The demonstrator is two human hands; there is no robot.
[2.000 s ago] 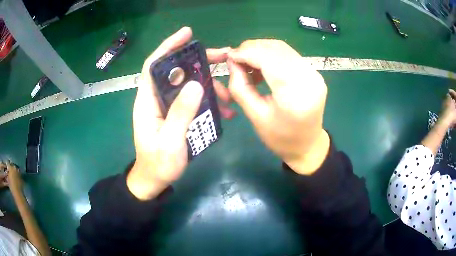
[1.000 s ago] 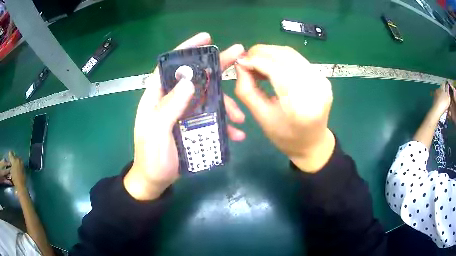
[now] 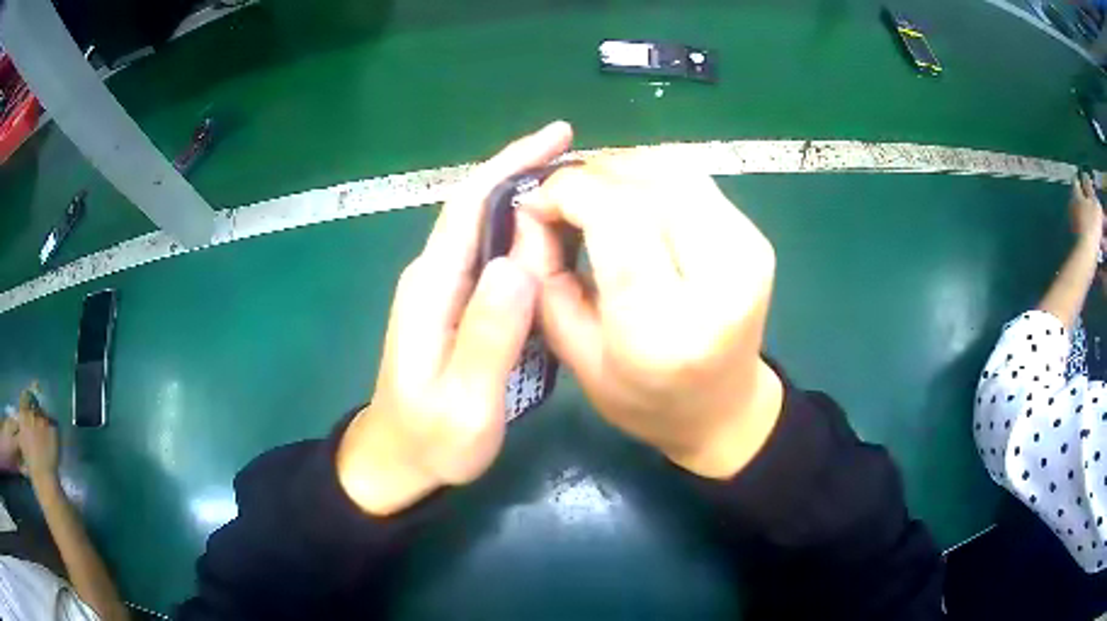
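My left hand [image 3: 443, 352] holds a black phone housing [image 3: 499, 221] tilted on its side, above the green worktop. The white keypad sheet [image 3: 527, 381] shows at its lower end, partly covered by my fingers. My right hand [image 3: 662, 285] is over the housing's upper part, with its bent fingertips at the top end. The speaker and wires are hidden. Whether the right fingertips pinch a small part cannot be seen.
Other housings lie beyond the whitish strip [image 3: 826, 155], one at top centre [image 3: 658, 60]. A yellow-edged phone [image 3: 914, 45] is at upper right. A dark smartphone [image 3: 95, 358] lies left, near a grey post [image 3: 115, 134]. People's arms show at both sides.
My left hand has moved right and turned the housing on edge. My right fingertips have come onto its top end. Housings beyond the strip have shifted left.
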